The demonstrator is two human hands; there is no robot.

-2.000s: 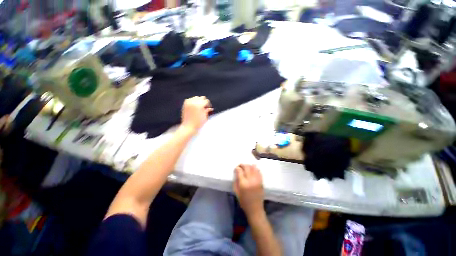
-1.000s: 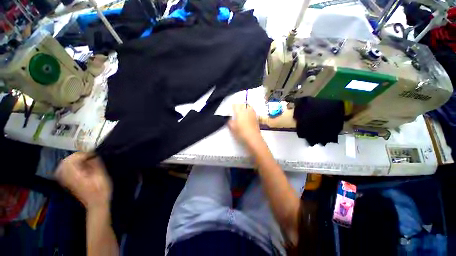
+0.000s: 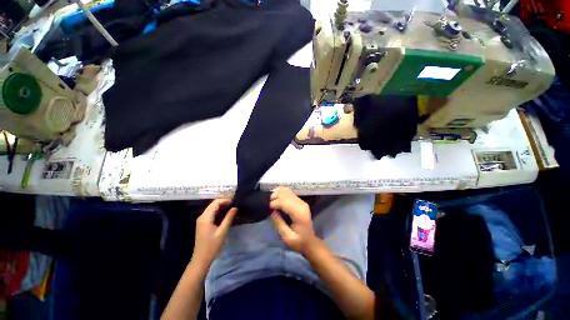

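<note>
A large black garment [image 3: 187, 69] lies spread on the table left of the sewing machine. A long narrow part of it, perhaps a sleeve, runs down over the table's front edge to my hands. My left hand [image 3: 215, 222] pinches the end of this part at its left side, above my lap. My right hand [image 3: 291, 219] pinches its right side, thumb and fingers together. The end is stretched between both hands and looks like an opening or cuff. The sewing machine [image 3: 431, 75] has a green panel; a blue piece [image 3: 329, 115] sits at its needle area.
A ragged black cloth bundle [image 3: 386, 125] hangs at the machine bed. A smartphone [image 3: 424, 227] with a lit screen lies at the edge of the right crate [image 3: 545, 250], which holds black cloth and a blue bag. A dark blue bin [image 3: 164, 231] stands left. Another machine [image 3: 44, 100] is far left.
The garment body has shifted, and its narrow part now hangs over the table edge. My left hand came in from the far left and my right hand came down from the needle area; both now hold the end.
</note>
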